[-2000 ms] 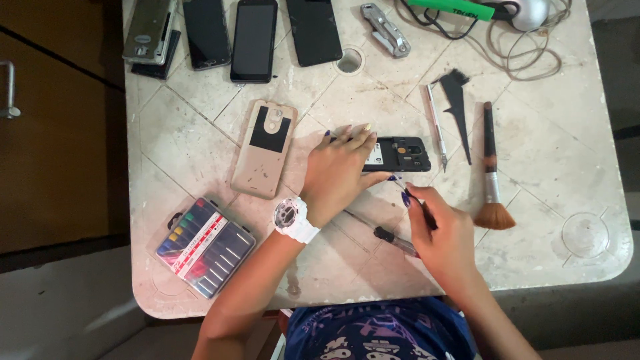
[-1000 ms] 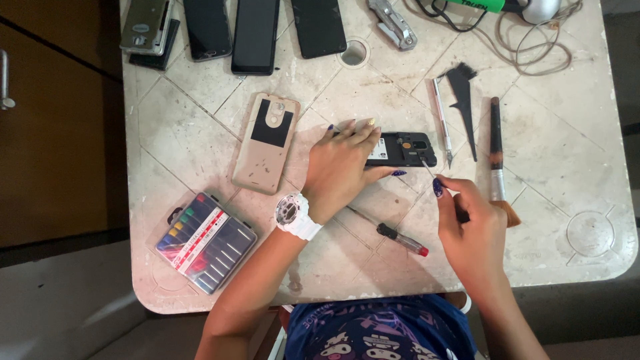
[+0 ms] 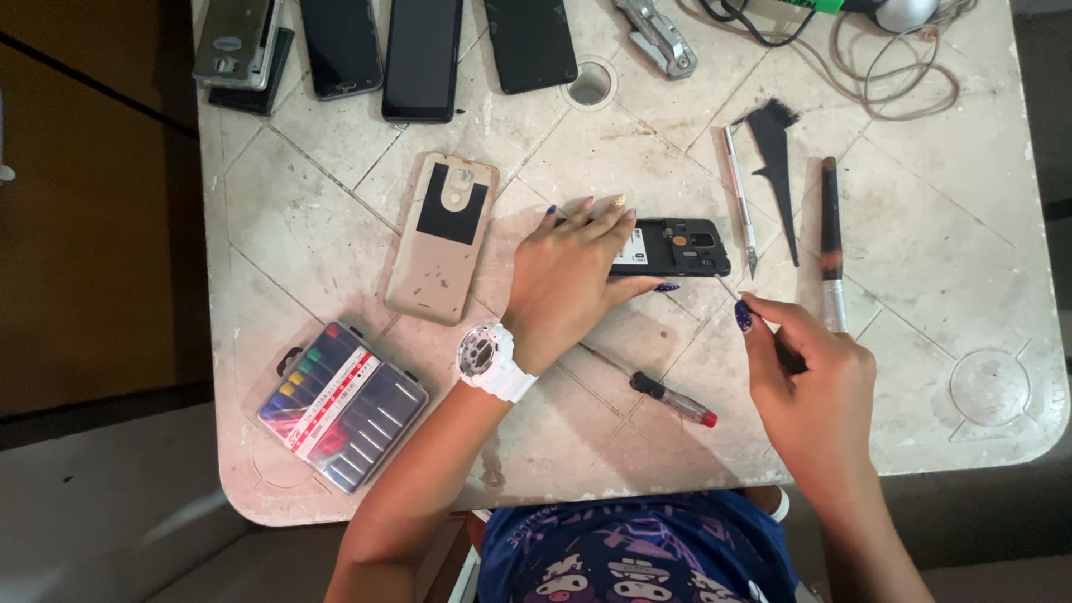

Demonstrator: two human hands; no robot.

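Note:
My left hand, with a white watch at the wrist, lies flat over the left part of an opened black smartphone and presses it to the table. Between thumb and fingers of my right hand is a thin metal tool, its handle hidden in the hand. Its tip meets the phone's lower right corner. Left of the phone lies a beige phone back cover. Below my left hand is a screwdriver with a clear, black and red handle. A plastic screwdriver set case rests near the front left.
Several phones line the back left. A multi-tool and cables lie at the back. Right of the phone are a craft knife, a black tint brush and a round brush. The white table has a hole.
My right hand has moved rightward from beside my left thumb, uncovering the red-ended screwdriver handle. It now partly covers the round brush. My left hand has stayed on the phone.

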